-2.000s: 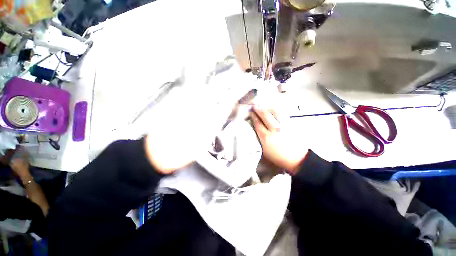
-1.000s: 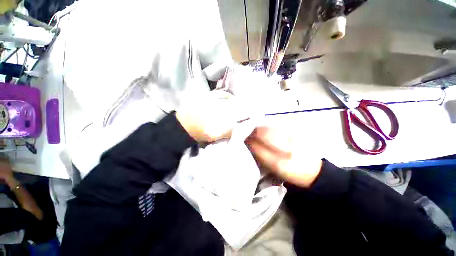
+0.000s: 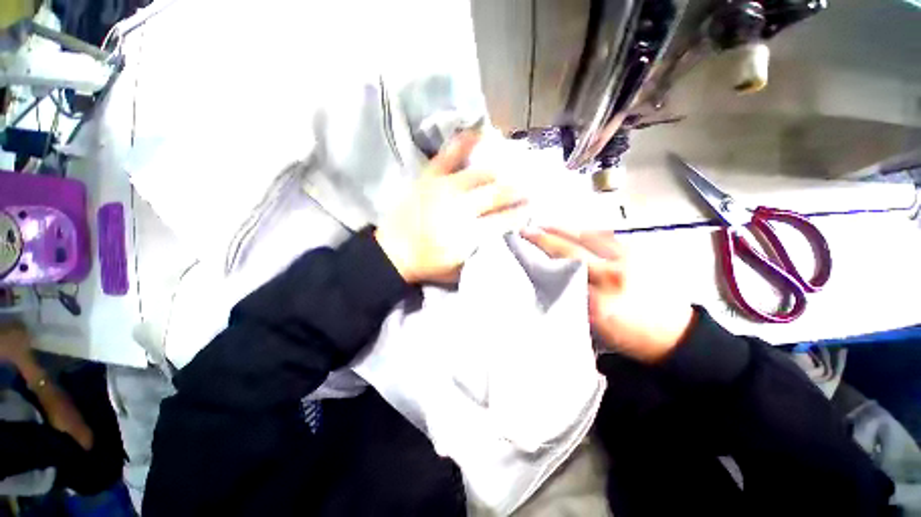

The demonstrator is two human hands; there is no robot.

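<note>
The light grey garment body (image 3: 505, 353) lies under both hands, spreads over the table to the left and hangs over the lap. My left hand (image 3: 439, 217) lies on the fabric left of the needle area, fingers spread and pressing it. My right hand (image 3: 616, 288) holds the fabric's right side, its fingertips at a fold close to my left fingers. The presser foot and needle area (image 3: 581, 162) is just beyond the hands; glare hides the exact stitching point.
Red-handled scissors (image 3: 773, 257) lie on the table right of the hands, blades toward the machine. A purple device (image 3: 45, 227) and a purple flat bar (image 3: 113, 248) are at the far left. Another person's arm (image 3: 50, 399) shows at the lower left.
My left hand has moved from the near left fabric up beside the needle area and opened out flat. My right hand has shifted slightly right. The view has shifted, and the fabric's near part is spread smoother.
</note>
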